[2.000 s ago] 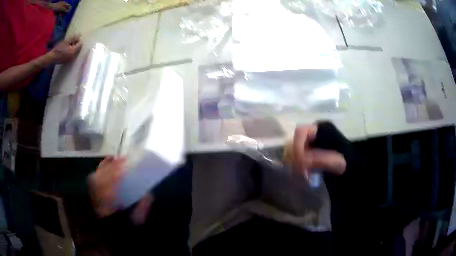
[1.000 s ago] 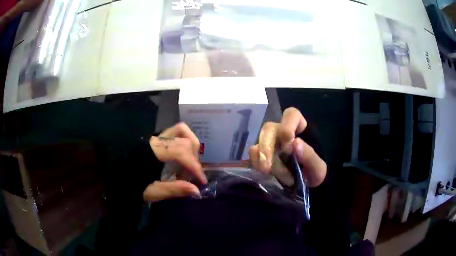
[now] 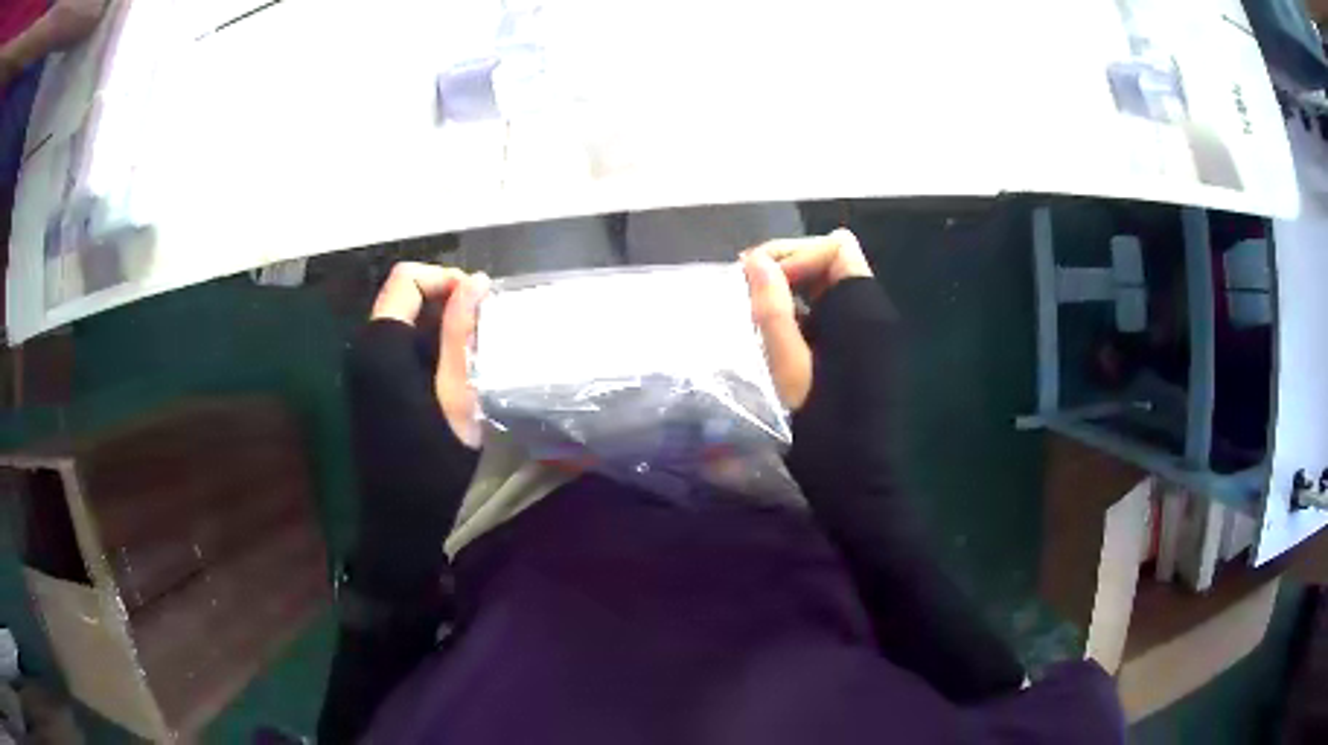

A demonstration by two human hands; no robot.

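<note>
A white retail box [image 3: 619,328] is in front of my lap, with clear, glossy, creased film [image 3: 655,408] over it. My left hand [image 3: 437,328] grips the box and film at the left end, with the thumb and fingers near the upper left corner. My right hand [image 3: 794,313] grips them at the right end, near the upper right corner. The printed face of the box is mostly hidden under the creased film.
The overexposed, pale covered table [image 3: 816,102] has its front edge beyond my hands. A brown cardboard box [image 3: 204,539] is at lower left and another [image 3: 1194,640] at lower right. A grey-blue metal frame [image 3: 1199,349] stands at right. Part of another person's arm [image 3: 51,32] shows at top left.
The box was upright with its printed face showing and its lower end at the film; now film covers it. Both hands have moved to its two ends. The view has tilted further down.
</note>
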